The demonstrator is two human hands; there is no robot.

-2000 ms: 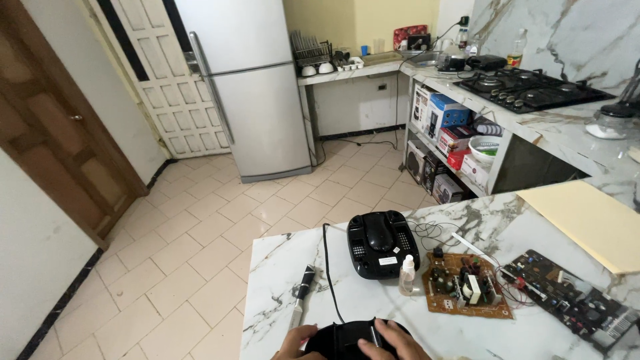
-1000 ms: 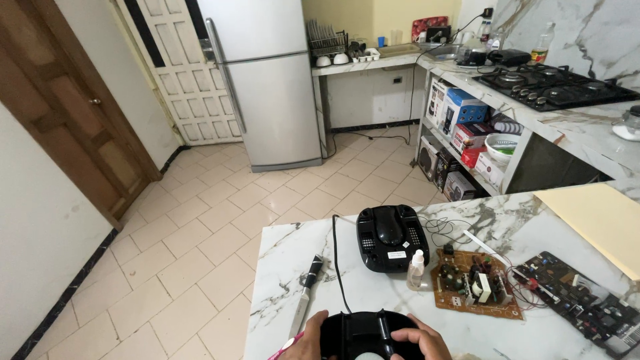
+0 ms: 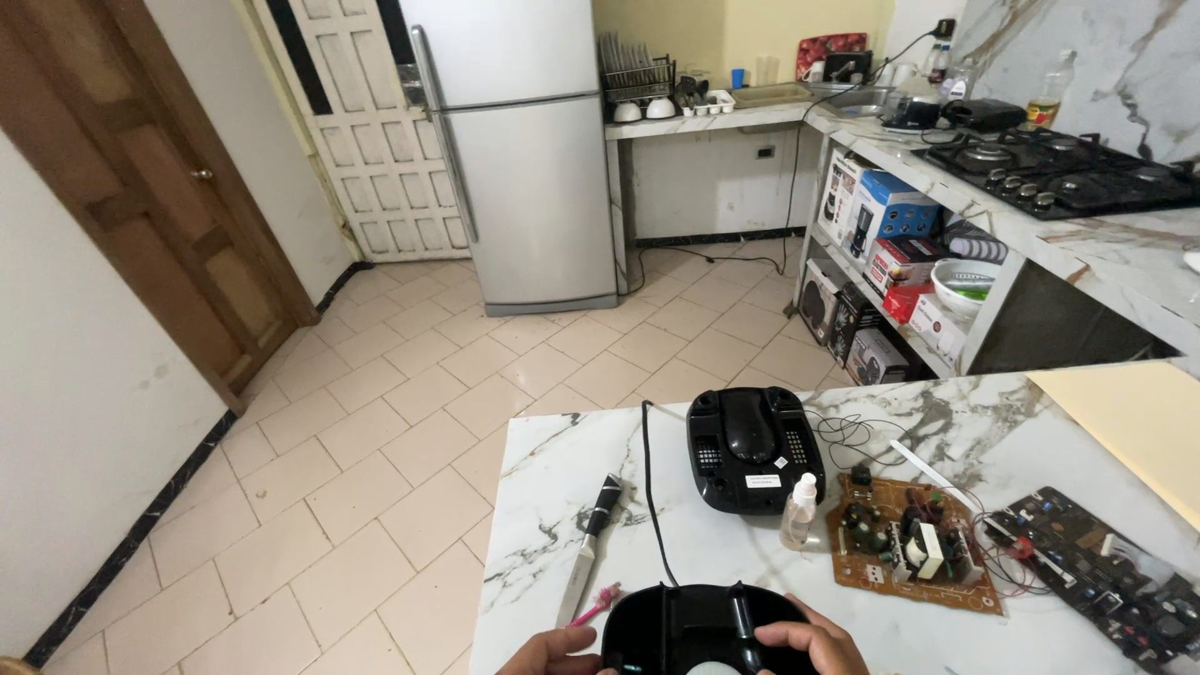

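My left hand (image 3: 555, 651) and my right hand (image 3: 808, 639) hold a glossy black plastic housing (image 3: 698, 609) by its two sides at the bottom of the view. A round pale part shows inside it, cut off by the frame edge. A black cord (image 3: 653, 497) runs from near its far edge up the marble-patterned table. Beyond it lies a black appliance base (image 3: 755, 450) with vents and a label. By my left hand are a kitchen knife (image 3: 591, 548) with a black handle and a pink object (image 3: 597, 605) I cannot identify.
A small clear bottle (image 3: 799, 513) stands beside the black base. Right of it lie a brown circuit board (image 3: 914, 544), a darker circuit board (image 3: 1106, 581) and a beige sheet (image 3: 1125, 441). Farther off are a refrigerator (image 3: 534, 197), a gas stove (image 3: 1069, 173) and shelved boxes (image 3: 891, 211).
The housing's inside and its round pale part, not plain two seconds ago, came into sight. My left hand now sits lower at the housing's left side, and the pink object shows more fully.
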